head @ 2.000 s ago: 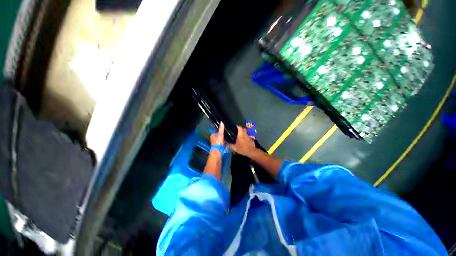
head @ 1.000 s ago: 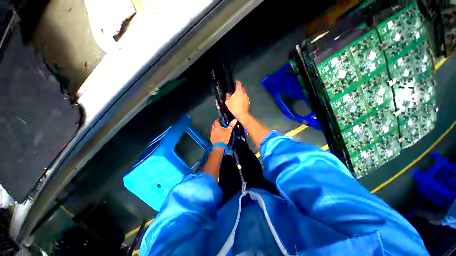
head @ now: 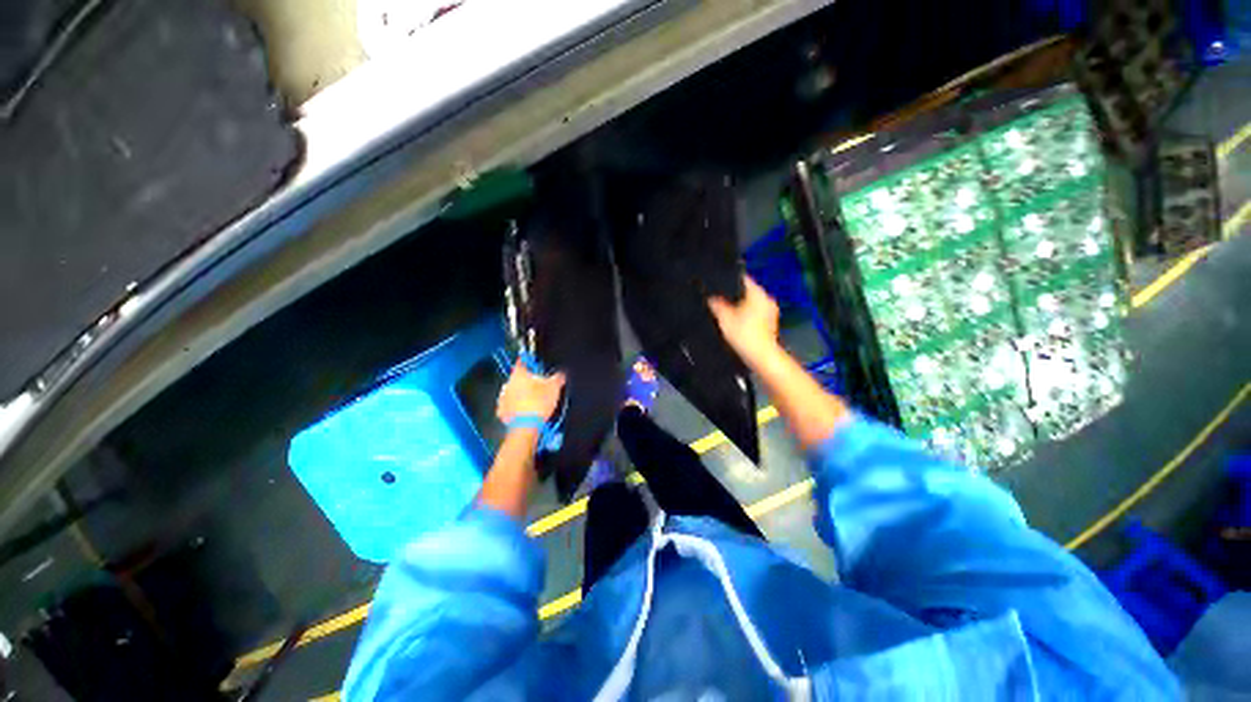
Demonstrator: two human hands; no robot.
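Black trays point(head: 569, 302) are held upright below the bench edge, in front of my legs. My left hand point(head: 528, 395) grips the left tray or trays at the outer edge; a blue band is on that wrist. My right hand point(head: 748, 322) grips another black tray point(head: 679, 274) at its right edge. The two parts stand apart in a V shape with a narrow gap between them. How many trays each hand holds cannot be told. The far ends are lost in the dark under the bench.
A light blue stool point(head: 391, 446) stands at left. A stack of loaded trays with green boards point(head: 981, 274) stands at right. The bench edge point(head: 453, 124) curves across the upper left, with a dark mat point(head: 130, 178). A darker blue stool point(head: 1146, 583) is at lower right.
My hands, close together on the upright black trays before, have moved apart. The trays are now split into two spread parts. The view has shifted, with more of the floor at left showing.
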